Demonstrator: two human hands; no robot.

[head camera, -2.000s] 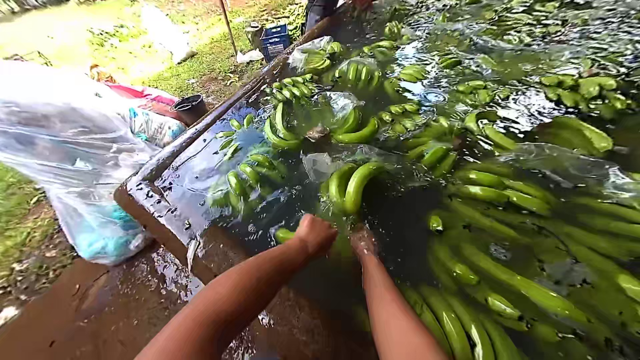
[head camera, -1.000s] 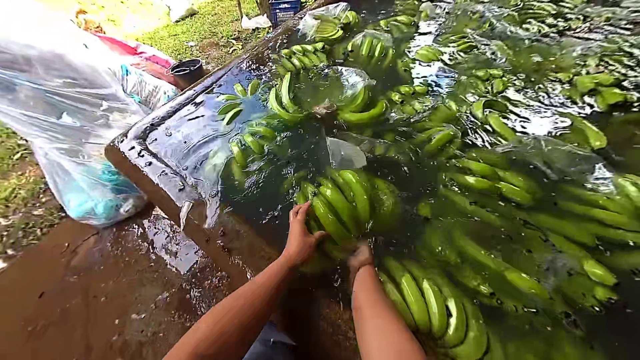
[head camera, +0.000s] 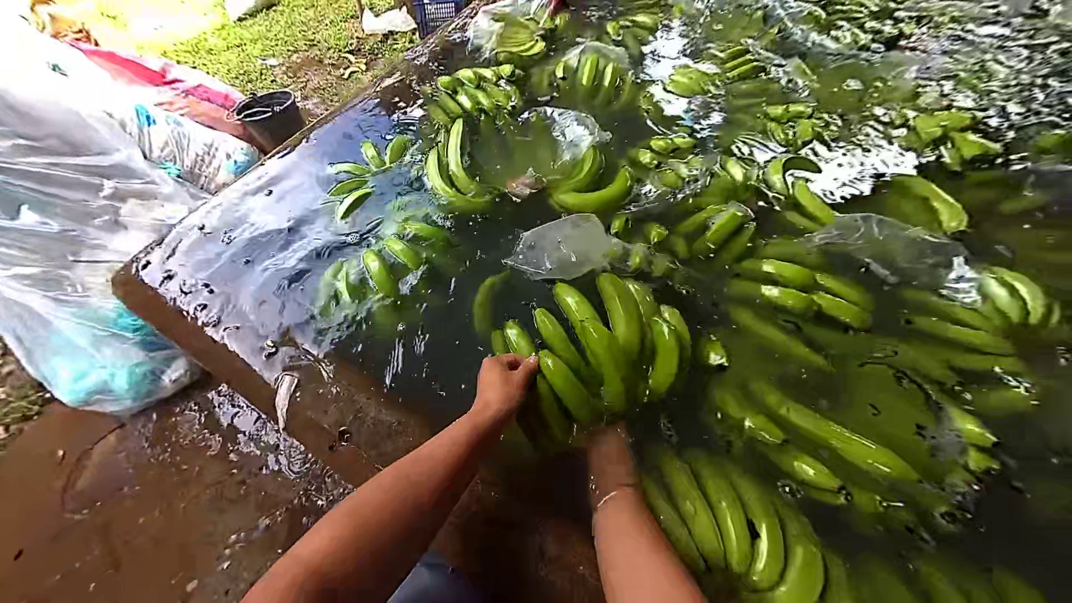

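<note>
A large hand of green bananas (head camera: 599,352) lies at the water's surface in the middle of the head view. My left hand (head camera: 505,383) grips its left side, thumb over a banana. My right hand (head camera: 610,440) reaches under its near side; the fingers are hidden by the fruit and dark water, so its hold cannot be made out. Just beyond floats a piece of clear plastic (head camera: 563,247). Another big banana hand (head camera: 737,519) lies partly under water close to my right forearm. Farther off, a banana cluster (head camera: 456,172) curves up out of the water.
The wet concrete rim (head camera: 243,356) of the tank runs along the left and near side. Outside it are clear plastic bags (head camera: 75,251), a black bucket (head camera: 270,119) and a blue crate (head camera: 437,12). Many more green bananas (head camera: 825,435) fill the water to the right.
Two seconds ago my hands were beside a cluster with two raised bananas. The large banana hand has since come up between my hands, and it now sits a little higher out of the water.
</note>
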